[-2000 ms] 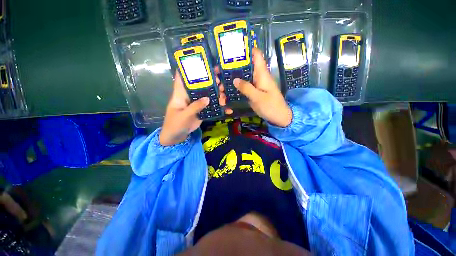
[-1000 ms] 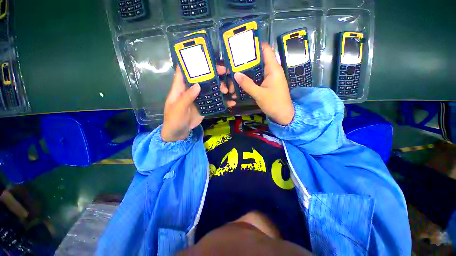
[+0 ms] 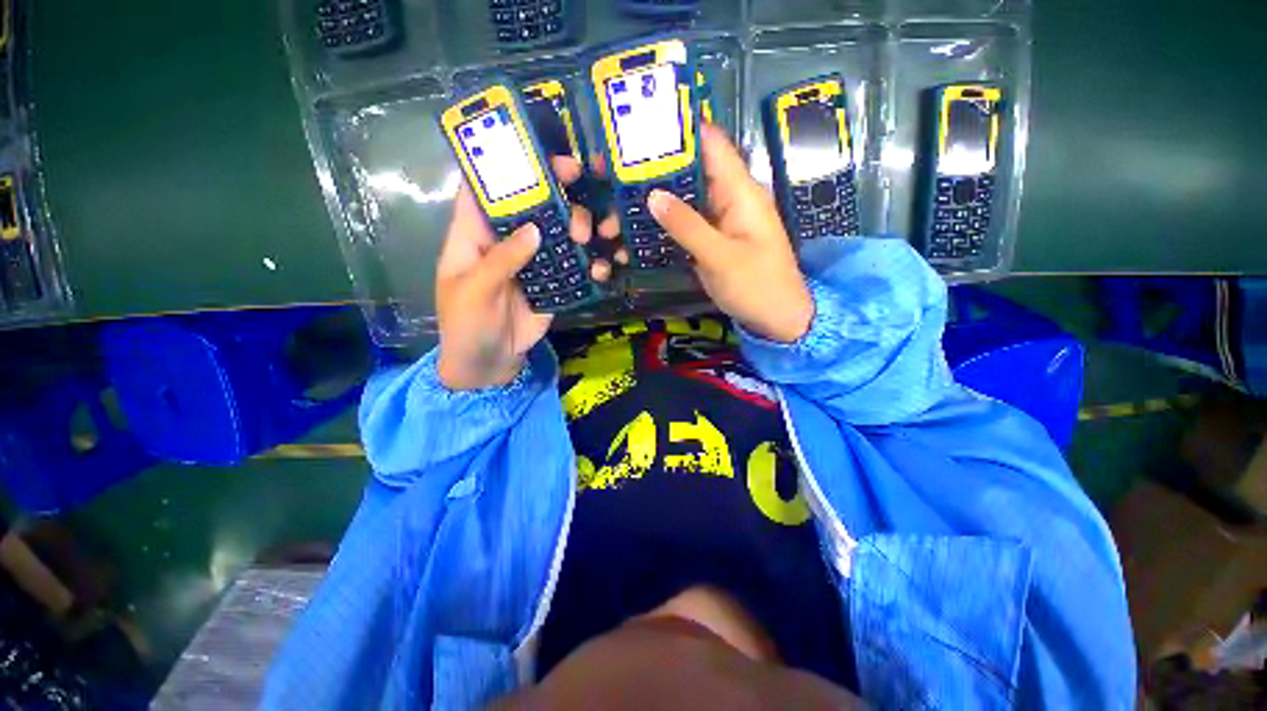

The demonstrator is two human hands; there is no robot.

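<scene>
My left hand [image 3: 486, 285] holds a keypad mobile phone [image 3: 521, 202] with a yellow frame, its top tilted left. My right hand [image 3: 732, 236] holds a second such phone [image 3: 646, 146], nearly upright. Both screens are lit white with small dark icons. Each thumb rests near the keys just below the screen; the other fingers are partly hidden behind the phones. Both phones are above a clear plastic tray [image 3: 396, 299]. Another phone [image 3: 552, 118] shows partly behind the left one in a tray pocket.
Two phones lie in tray pockets at the right [image 3: 816, 160] [image 3: 967, 174]. Keypad ends of several more show at the top edge. Another tray [image 3: 42, 264] with phones is at the far left on the green bench [image 3: 181, 153]. Blue stools [image 3: 174, 389] stand below the bench.
The left phone has shifted left and tilted more, opening a gap between the two phones. The screens changed from a menu-like picture, to plain white, to white with icons. Both hands keep their hold.
</scene>
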